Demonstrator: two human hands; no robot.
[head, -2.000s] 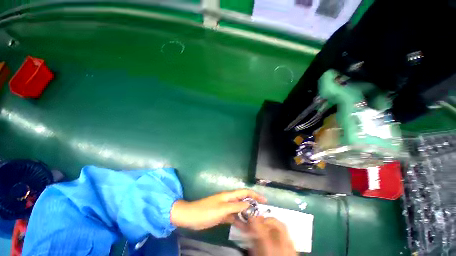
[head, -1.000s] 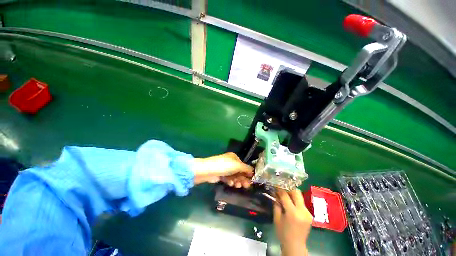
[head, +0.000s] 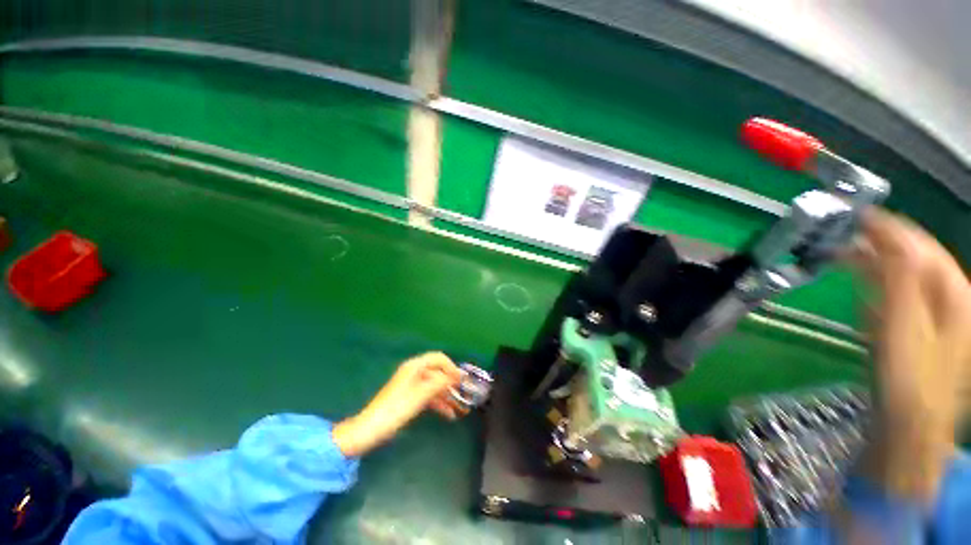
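My left hand [head: 410, 396] holds a round silver-rimmed unit [head: 472, 385] between its fingertips, just left of the fixture base. The toggle-clamp fixture [head: 628, 410] stands with its pale green and clear pressing head raised over the black base. Another round part shows in the nest [head: 573, 449] under the head. My right hand [head: 918, 293] is blurred at the right, beside the silver lever [head: 815, 218] with its red grip. Whether its fingers touch the lever or hold a tool cannot be told.
A red bin with a white label [head: 711, 481] stands right of the base. A clear blister tray [head: 801, 445] lies farther right. Another red bin [head: 55, 271] is at far left, and a dark blue fan [head: 32, 484] at lower left. A sheet [head: 566, 195] hangs on the back panel.
My left hand has moved left, out from under the pressing head, with a round unit now visible in it. My right hand has moved from the head up and right beside the lever.
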